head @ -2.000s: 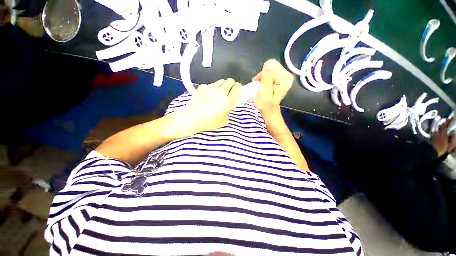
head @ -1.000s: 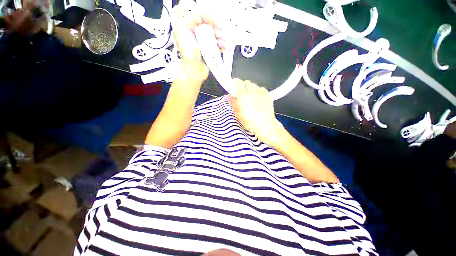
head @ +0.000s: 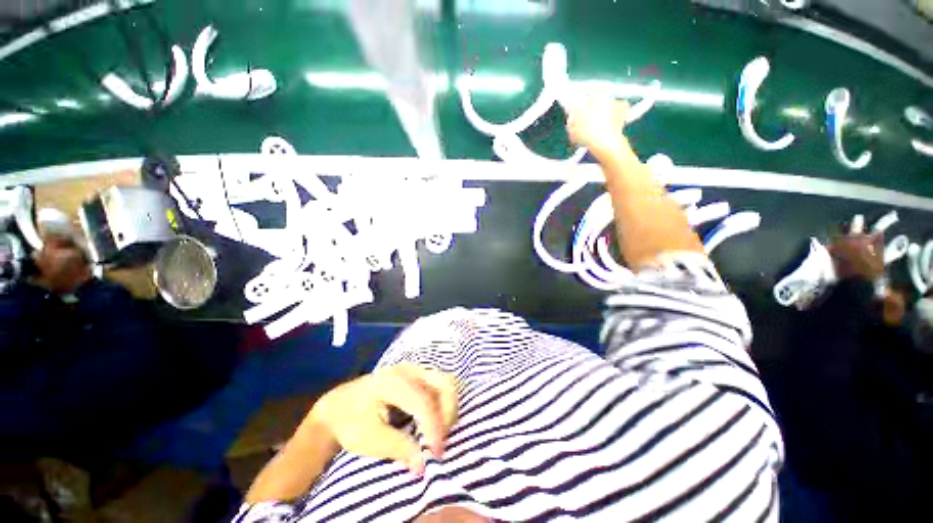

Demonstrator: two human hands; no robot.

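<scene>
My right hand (head: pixel 595 117) reaches over the green belt and is closed around a white curved shell (head: pixel 645 102), whose ends show on both sides of the fingers. Another white curved shell (head: pixel 486 117) lies against it at the left; their overlap is partly hidden by the hand. My left hand (head: pixel 394 414) is in front of my striped shirt, loosely curled, with a dark gap between thumb and fingers and no part visible in it. A heap of white shells (head: pixel 358 230) lies left of centre on the black worktop. Curved units (head: pixel 593 240) lie partly behind my right forearm.
A round dish (head: pixel 185 273) and a silver-grey box (head: pixel 133 220) are at the left. The white border rail (head: pixel 491 169) crosses between worktop and green belt (head: pixel 358 123). More curved units (head: pixel 757 102) lie on the belt. People's hands show at both sides, one near white parts (head: pixel 808 274).
The view has shifted forward over the belt. My hands have parted from the white shell between them. My right hand has reached out over the belt; my left has drawn back to my shirt.
</scene>
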